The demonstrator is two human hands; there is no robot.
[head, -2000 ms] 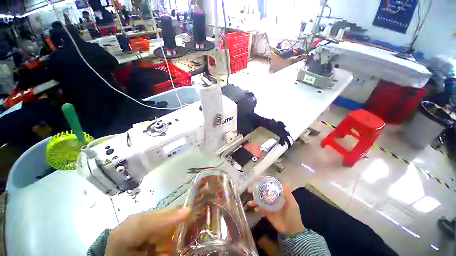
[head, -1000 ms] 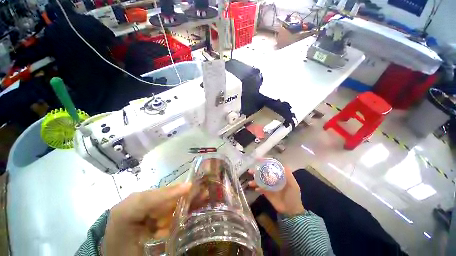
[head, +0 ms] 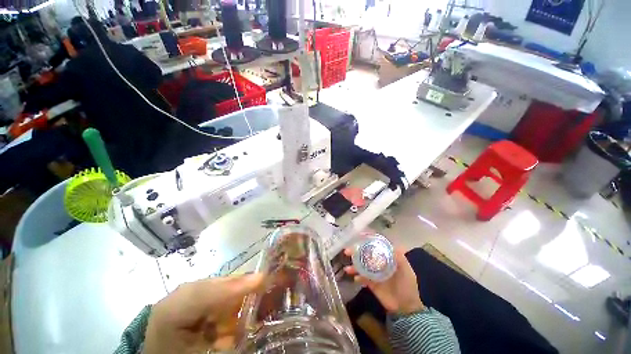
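My left hand [head: 197, 314] is closed around a clear drinking bottle [head: 297, 297] with brownish contents, held close to the camera at the bottom centre. The bottle's near end is cut off by the lower edge. My right hand [head: 399, 283] holds a round silvery, clear bottle lid [head: 374, 257] just right of the bottle, apart from it. Behind the bottle stands a white sewing machine [head: 228, 192]. Thread snips [head: 280, 222] with red handles lie on the machine bed.
A lime-green fan [head: 93, 196] stands left of the machine head. A tool tray [head: 351, 200] with small items is set in the table at right. Dark cloth [head: 463, 304] lies at lower right. A red stool [head: 492, 181] stands on the floor. A person in dark clothes [head: 124, 90] is beyond.
The view tilted down, then partly back up. The bottle stays in my left hand and its tilt has changed slightly. The lid stays in my right hand.
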